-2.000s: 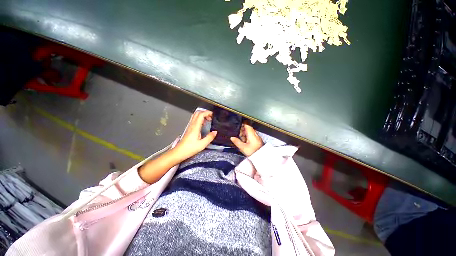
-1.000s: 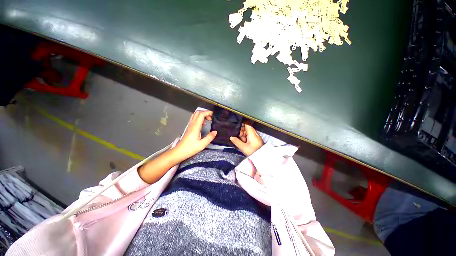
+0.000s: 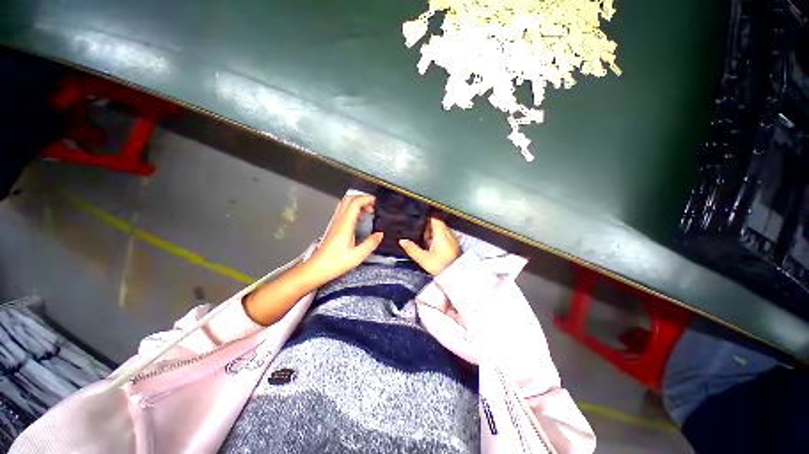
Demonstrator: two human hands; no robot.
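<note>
A plain dark rectangle, likely a mobile phone (image 3: 398,222), is held low in my lap, just below the bench edge. My left hand (image 3: 343,241) grips its left side, with the thumb at its lower left corner. My right hand (image 3: 436,247) grips its right side, with the thumb at its lower edge. The top of the dark rectangle reaches the bench edge and may be partly hidden by it. A heap of small pale pieces (image 3: 523,44) lies on the dark green bench (image 3: 293,80).
Stacked glossy black trays (image 3: 754,177) stand at the right of the bench. Red stools (image 3: 621,332) show below the bench at right and left. A person's blue-clad leg (image 3: 718,381) is at the lower right. White and black striped material (image 3: 44,363) lies at the lower left.
My right thumb has moved slightly left along the lower edge of the dark rectangle. My left hand stays in nearly the same place.
</note>
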